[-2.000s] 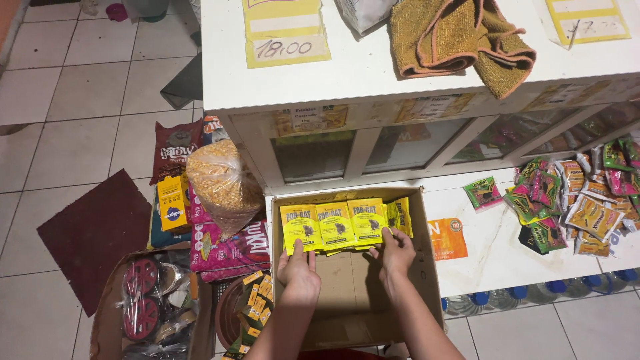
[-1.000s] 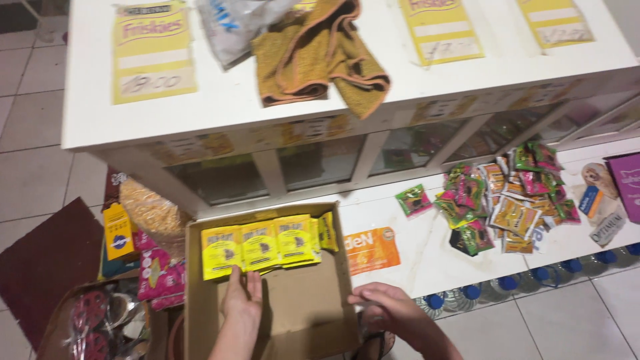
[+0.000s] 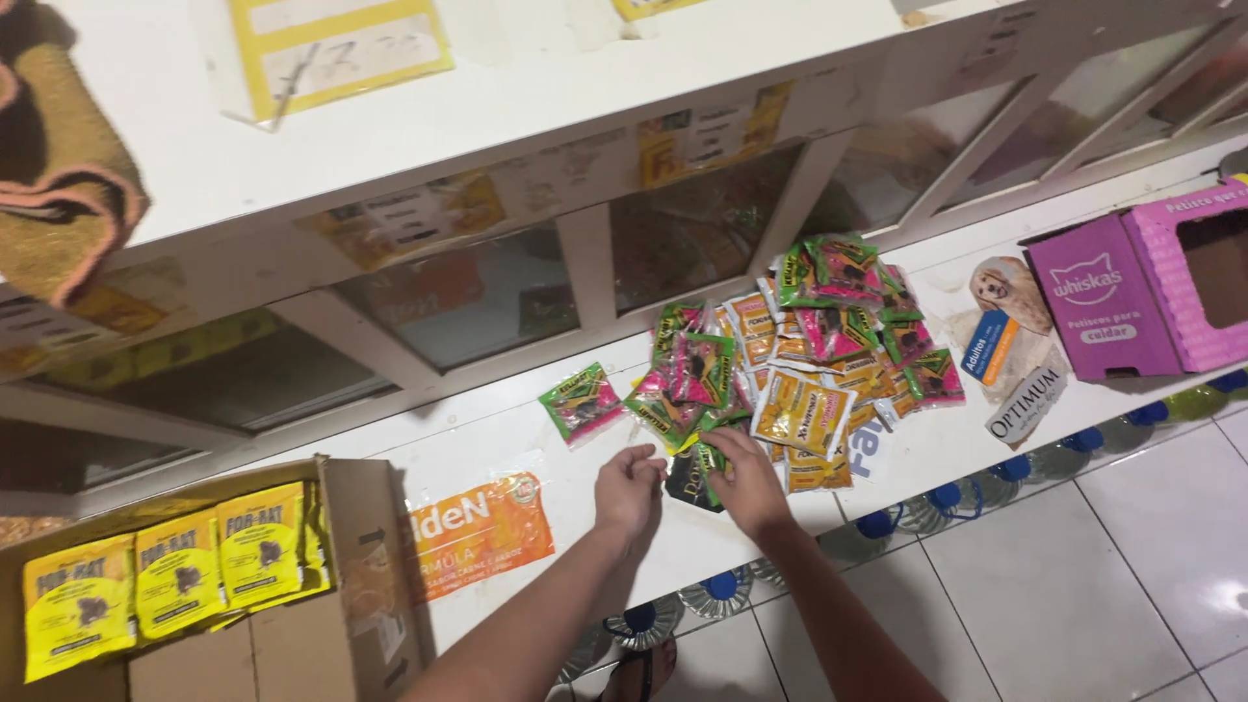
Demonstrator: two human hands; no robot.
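My right hand (image 3: 746, 483) touches the near edge of a pile of small packets on the white ledge, its fingers on a green packet (image 3: 715, 454); whether it grips it I cannot tell. My left hand (image 3: 629, 487) is just left of it, fingers bent, with nothing seen in it. Green and pink packets (image 3: 702, 369) and orange and white sachets (image 3: 801, 411) make up the pile. One green and pink packet (image 3: 581, 404) lies apart on the left. Yellow rat-bait sachets (image 3: 175, 575) stand in a row in a cardboard box (image 3: 366, 565) at the lower left.
The glass-fronted white cabinet (image 3: 468, 292) rises behind the ledge, with a brown cloth (image 3: 68, 175) on top. A purple Whiskas box (image 3: 1107, 302) stands at the right. Stickers (image 3: 487, 531) mark the ledge. Below its front edge are bottles with blue caps (image 3: 721, 585) and a foot.
Both hands have moved right, from the cardboard box with the yellow sachets to the pile of packets. The view has shifted right.
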